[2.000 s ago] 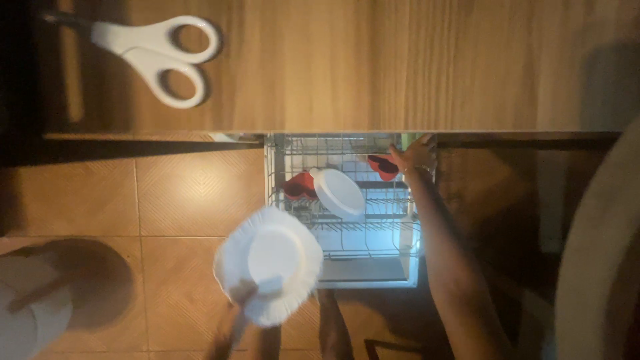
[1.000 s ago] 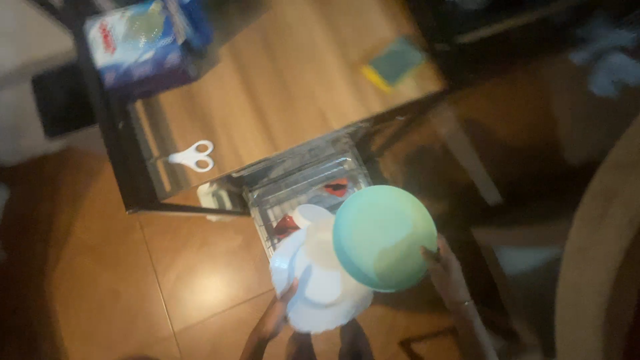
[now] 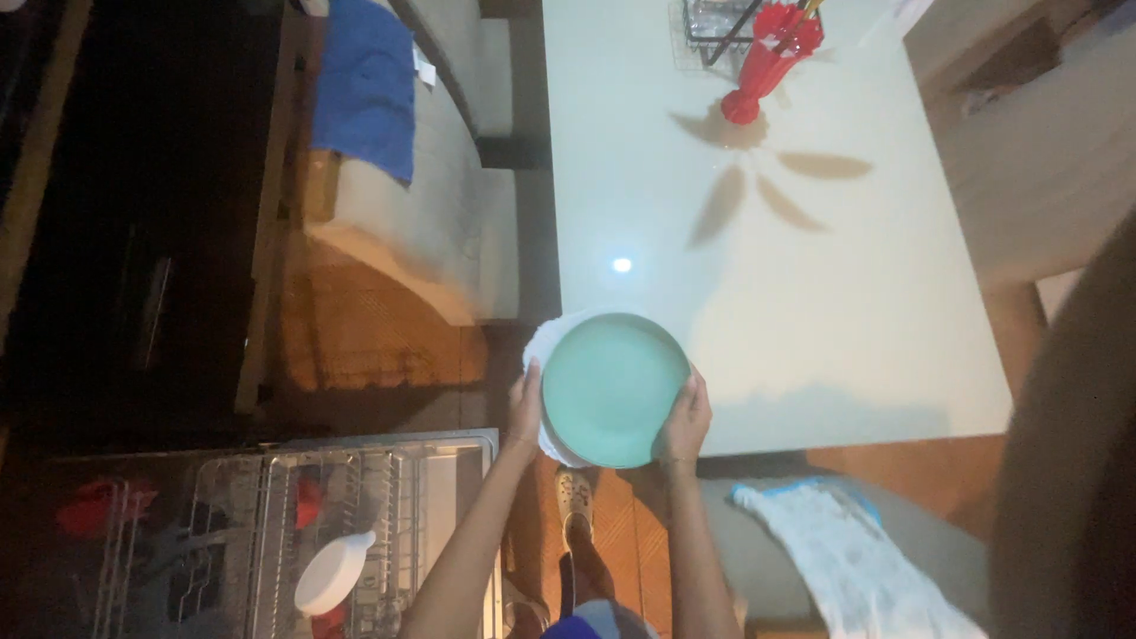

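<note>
A round mint-green plate [image 3: 616, 390] lies on top of a white scalloped-edge plate [image 3: 543, 340], and I carry both together near the near-left corner of a pale glossy table [image 3: 639, 204]. My left hand [image 3: 527, 408] grips the left rim of the stack, its thumb over the white plate. On the right, my right hand [image 3: 688, 417] holds the green plate's rim. Most of the white plate is hidden under the green one. Whether the stack touches the table cannot be told.
An open dishwasher rack [image 3: 390, 524] at lower left holds a white dish [image 3: 333, 572] and red items. A red vase [image 3: 772, 58] stands on the table beside a wire basket [image 3: 710, 35]. Chairs flank the table, one with a blue towel [image 3: 364, 89], another with a white cloth [image 3: 843, 550].
The view has swung from the wooden surface and dishwasher to the pale table. The green plate, held beside the white one a second ago, now lies over it, with both hands around the stack.
</note>
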